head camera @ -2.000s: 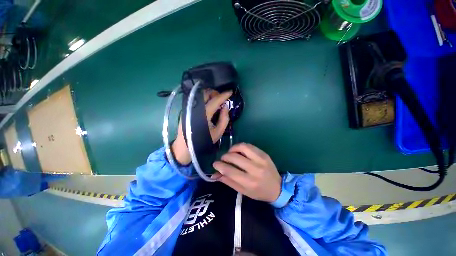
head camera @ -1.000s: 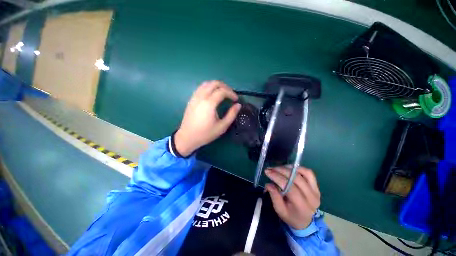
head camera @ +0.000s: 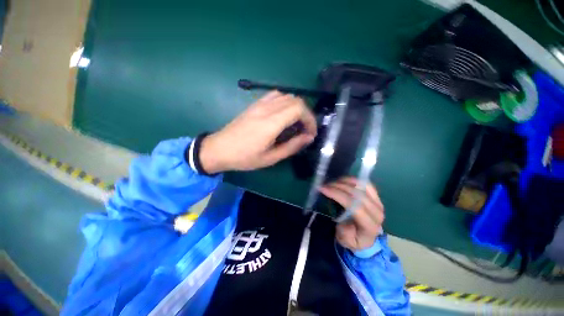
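A black headset (head camera: 346, 139) with two pale silver hoops is held over the green bench, blurred by motion. One black earcup (head camera: 355, 79) is at its far end. A thin black boom (head camera: 272, 87) sticks out to the left. My left hand (head camera: 263, 133) is curled at the headset's left side, with a dark part between thumb and fingers; its fingertips are partly hidden. My right hand (head camera: 360, 213) grips the near ends of the hoops. The other earcup is mostly hidden.
A black fan (head camera: 457, 58) with a wire grille is at the upper right, beside a green-rimmed spool (head camera: 521, 95). Below are a black iron stand (head camera: 485, 160) with a yellowish sponge (head camera: 470, 200) and a blue tray (head camera: 493, 225). A tan board (head camera: 40, 52) lies left.
Since one second ago, the headset has shifted slightly up in view, and my left hand has moved right against it, with the boom's tip now exposed. Earlier, my left hand was beneath the hoops.
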